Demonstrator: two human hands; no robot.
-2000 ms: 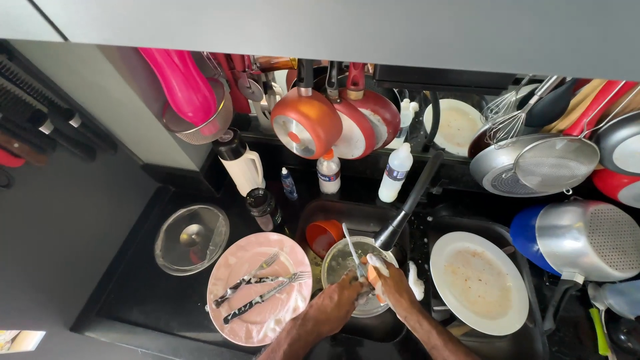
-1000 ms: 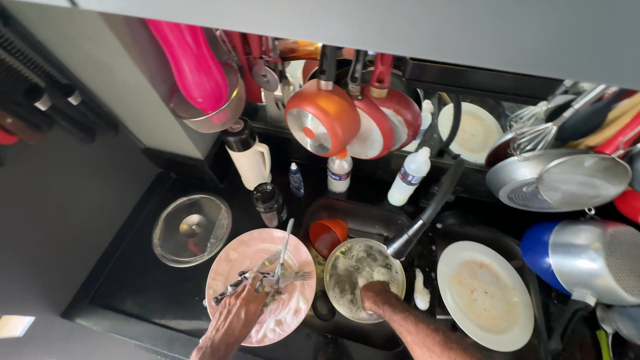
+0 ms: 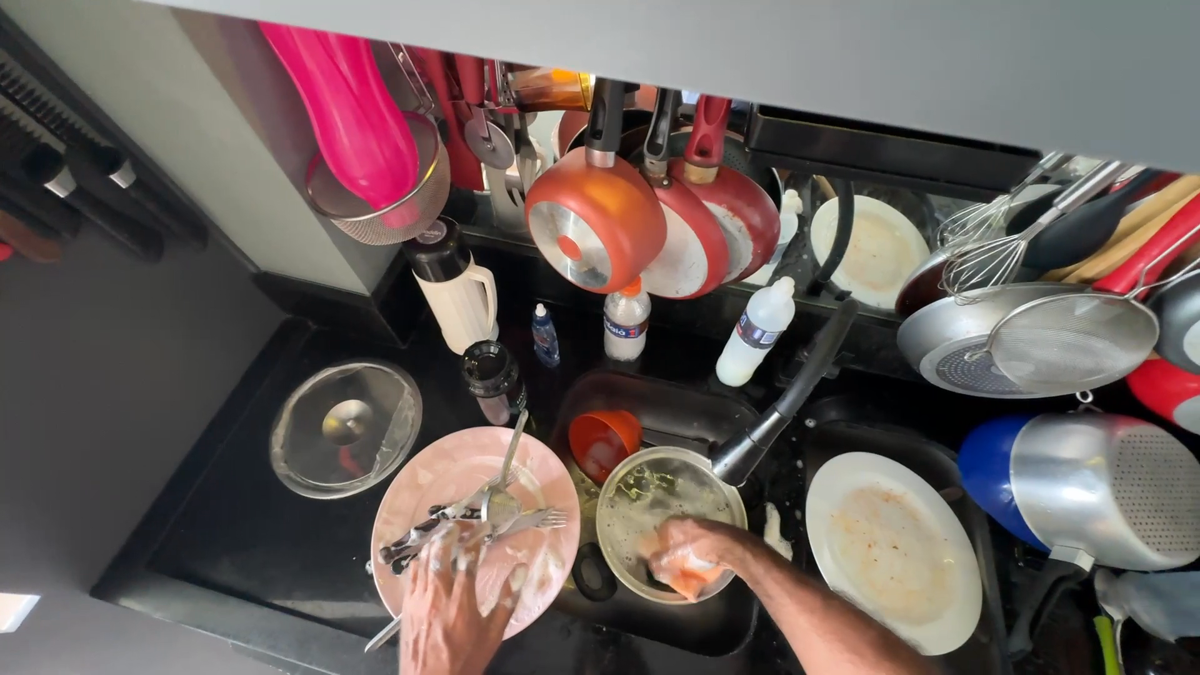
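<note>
My left hand (image 3: 455, 586) rests on a soapy pink plate (image 3: 534, 581), over the black handles of several forks and knives (image 3: 502, 506); whether its fingers grip them I cannot tell. Inside a round pot (image 3: 637, 487) of cloudy water in the left sink basin, my right hand (image 3: 689, 558) holds an orange sponge (image 3: 692, 581). An orange-red bowl (image 3: 605, 445) lies just behind the pot. Above the pot's right rim hangs the head of a black faucet (image 3: 741, 459).
A white oval plate (image 3: 891, 553) lies over the right basin. A glass lid (image 3: 347, 427), a thermos (image 3: 455, 295), a dark-lidded jar (image 3: 494, 375) and bottles (image 3: 757, 333) stand around the sink. Red pans (image 3: 600, 220) hang low behind; a steel colander pot (image 3: 1097, 487) is at right.
My hands were together over the pot with a utensil. The left has moved onto the pink plate, where that utensil now lies. The right went down into the pot and shows the orange sponge now.
</note>
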